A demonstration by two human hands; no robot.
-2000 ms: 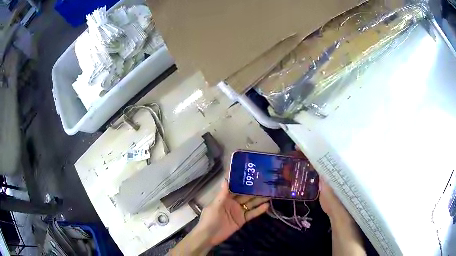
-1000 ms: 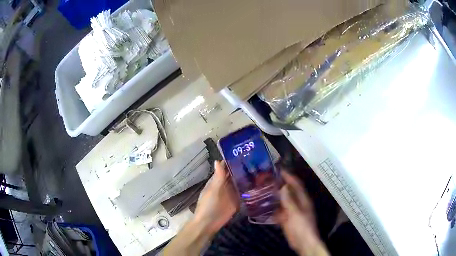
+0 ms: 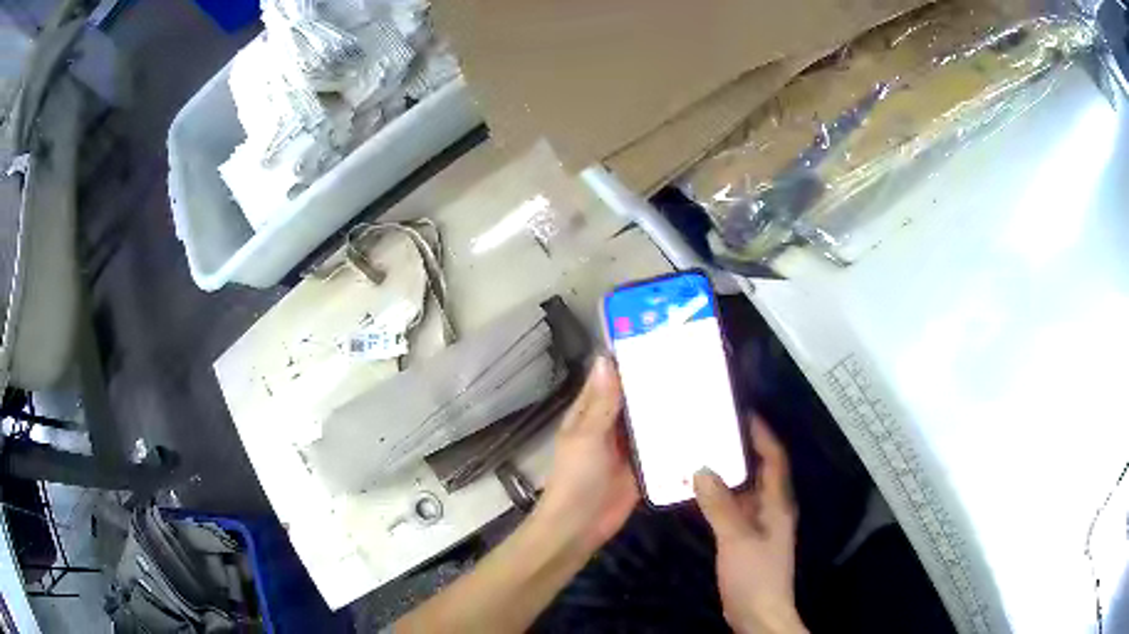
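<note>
A smartphone (image 3: 679, 396) stands upright in view with a bright, mostly white screen and a blue band at its top. My left hand (image 3: 592, 458) holds it along its left edge. My right hand (image 3: 753, 526) is at its lower right, with the thumb on the bottom of the screen and the fingers beside the right edge. A stack of pale grey-beige cut pieces (image 3: 433, 403) lies on the low pale board (image 3: 297, 495), beside darker brown strips (image 3: 495, 440). A small white label (image 3: 375, 344) lies above the stack.
A white tub (image 3: 204, 223) of white cut bundles (image 3: 322, 93) stands upper left. Thin strips (image 3: 436, 266) and a small ring (image 3: 427, 508) lie on the board. Cardboard (image 3: 607, 74) and plastic-wrapped material (image 3: 792, 180) are at the top, the white machine table (image 3: 966, 322) right, a blue crate (image 3: 254, 582) lower left.
The phone has turned from sideways to upright. Its screen has changed from the lock display with the time to a mostly white page. My right thumb has come onto the screen.
</note>
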